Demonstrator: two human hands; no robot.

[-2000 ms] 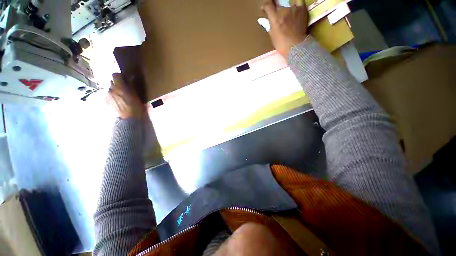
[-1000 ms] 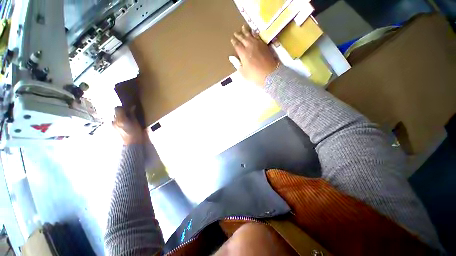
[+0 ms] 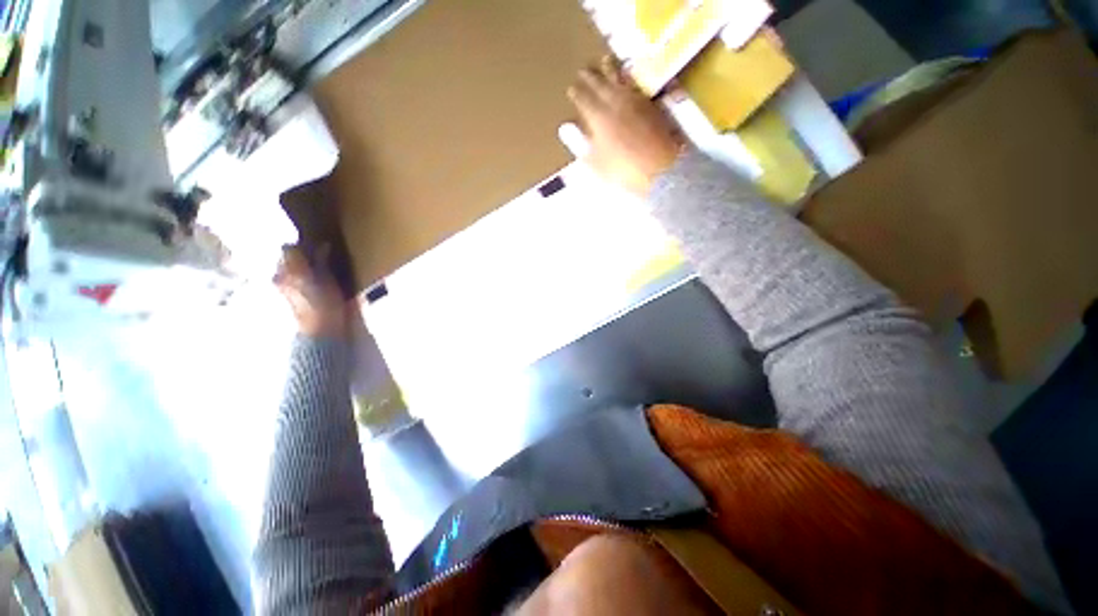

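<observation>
A large flat brown cut panel [image 3: 464, 126] lies on a white guide board [image 3: 482, 283] with small black squares along the panel's near edge. My left hand [image 3: 312, 292] is at the panel's dark left edge, near the sewing machine head; glare hides its fingertips, so its hold is unclear. My right hand [image 3: 620, 130] lies on the panel's right end with fingers slightly spread and a white cover on the thumb. It is beside the yellow card block [image 3: 737, 82].
The white sewing machine head [image 3: 114, 259] with a red mark stands at the left. Another brown panel [image 3: 963, 205] lies at the far right. A panel stack [image 3: 151, 566] is at lower left. A dark grey surface [image 3: 650, 349] lies in front of the board.
The view has shifted over the past two seconds, showing the machine lower. My right hand has moved from the yellow pieces onto the panel's right end. My left hand stays at the left edge.
</observation>
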